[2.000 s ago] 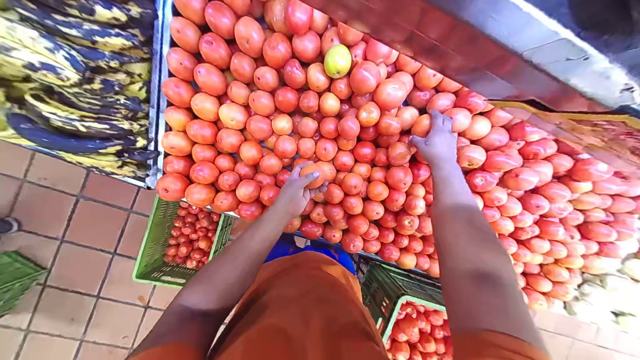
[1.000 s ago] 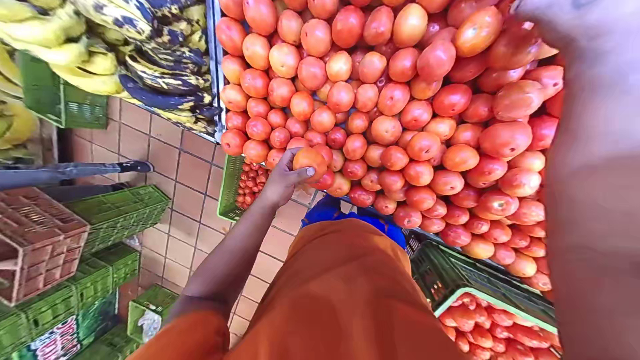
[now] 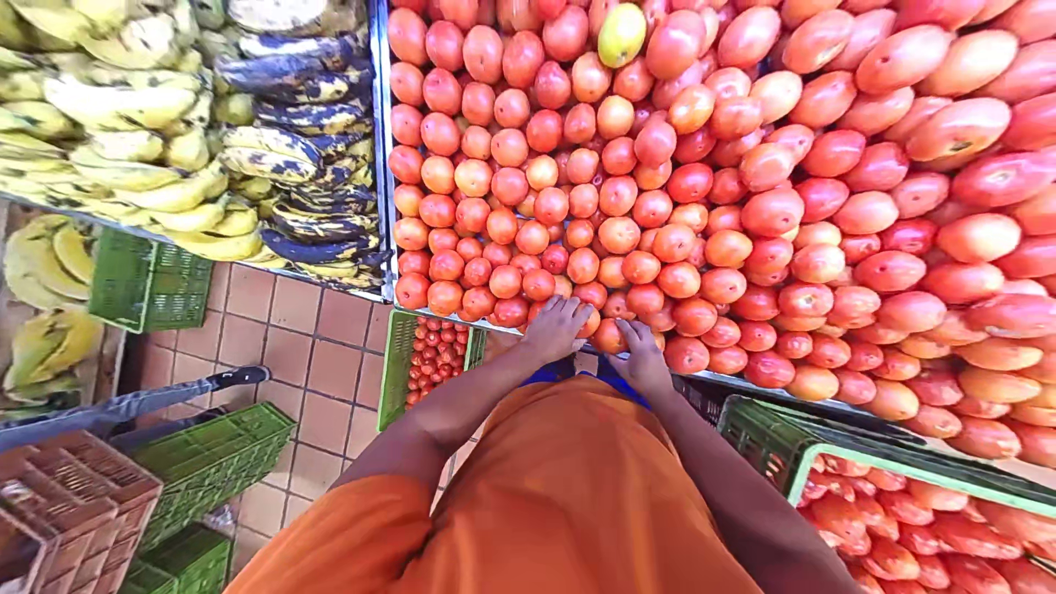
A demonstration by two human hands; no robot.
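Note:
Red and orange tomatoes (image 3: 619,235) fill a display stand with a pale metal front edge. At that edge my left hand (image 3: 557,330) rests over tomatoes in the front row, its fingers pointing up the slope. My right hand (image 3: 643,356) is just to its right, its fingers around the side of a tomato (image 3: 609,337) that lies between the two hands. Whether either hand grips a tomato firmly cannot be told. One yellow-green tomato (image 3: 622,35) lies near the top of the heap.
Plantains (image 3: 322,148) and yellow bananas (image 3: 124,165) fill the stand at left. Below the tomato stand are a green crate (image 3: 398,371) of small tomatoes and another green crate (image 3: 813,462) of tomatoes. Stacked crates (image 3: 210,470) and a person's leg (image 3: 165,400) are at lower left, on the tiled floor.
Both hands are now close together at the stand's front edge. Two seconds ago my right hand was farther up the heap. The tomato my left hand held a second ago cannot be singled out now.

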